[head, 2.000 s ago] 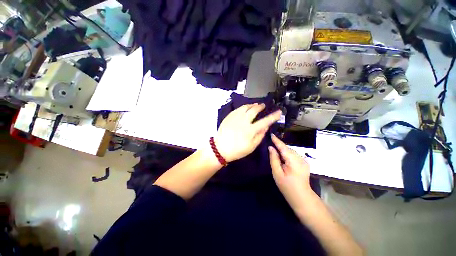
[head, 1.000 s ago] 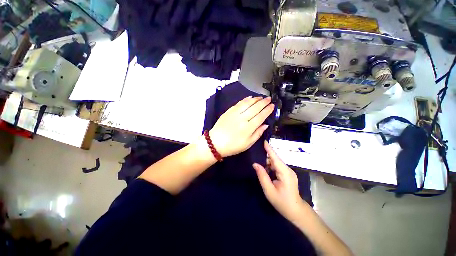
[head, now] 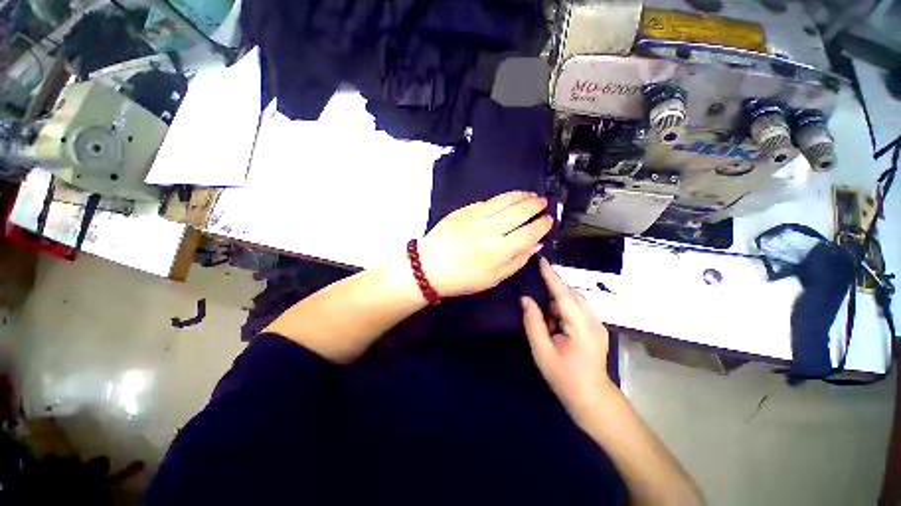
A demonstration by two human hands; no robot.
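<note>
A dark navy garment piece (head: 491, 148) lies left of the overlock machine's needle area and runs down into the lap. My left hand (head: 484, 245), with a red bead bracelet, lies flat on the cloth, palm down, fingertips beside the presser foot area. My right hand (head: 568, 331) is at the cloth's right edge, just in front of the machine; its index fingertip touches the edge and its thumb is apart from it. The overlock machine (head: 692, 128) stands at the right. The needle is too small to make out.
A heap of dark cloth (head: 395, 59) lies behind the piece. White sheets (head: 212, 124) and a cream second machine (head: 104, 143) are at the left. A dark strip with cords (head: 820, 306) lies at the right. The white table's front edge (head: 692, 343) crosses in front.
The cloth has moved away from me past the needle area, and more of it shows behind my left hand. My left hand has flattened, its fingers closer together. The view has shifted slightly.
</note>
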